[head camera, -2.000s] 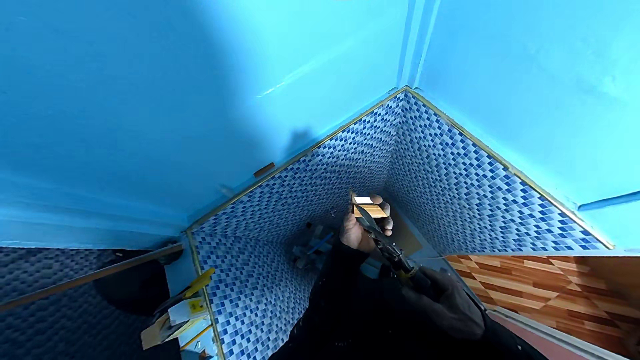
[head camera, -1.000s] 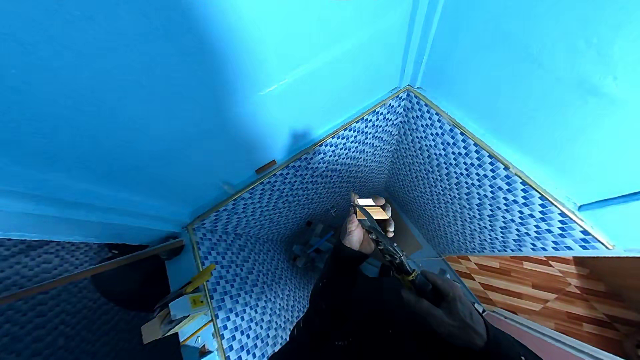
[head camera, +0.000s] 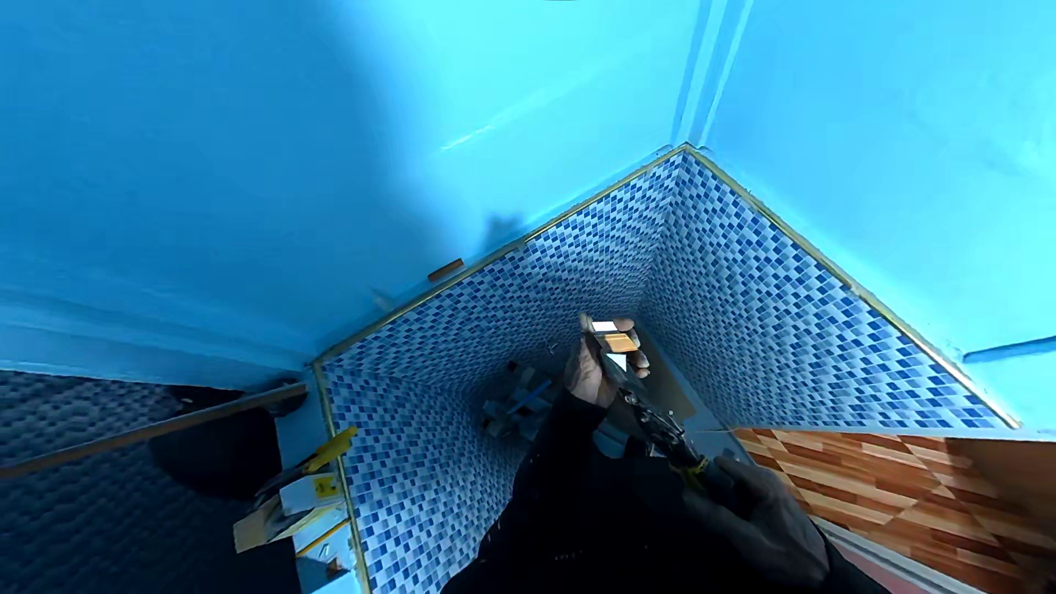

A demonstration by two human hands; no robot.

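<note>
My left hand (head camera: 587, 371) holds a small brown-and-white piece (head camera: 617, 341) between its thumb and fingers, near the middle of the view. Lower right, my right hand (head camera: 763, 516) is closed around the dark handle of a hand tool (head camera: 656, 425) with a dark metal head and a yellow part near the grip. The tool slants up to the left, and its tip lies over the small piece. The exact kind of tool is too dark to tell.
Blue mosaic-tiled walls (head camera: 759, 305) meet in a corner below blue painted walls (head camera: 528, 99). A small brown piece (head camera: 445, 270) lies on the left ledge. A yellow-handled tool (head camera: 330, 450) and boxes (head camera: 318, 495) stand at lower left. Wood-patterned flooring (head camera: 891, 487) shows at right.
The tool's head has shifted slightly against the small piece, and a white patch now shows beside it. Both hands stay in nearly the same place.
</note>
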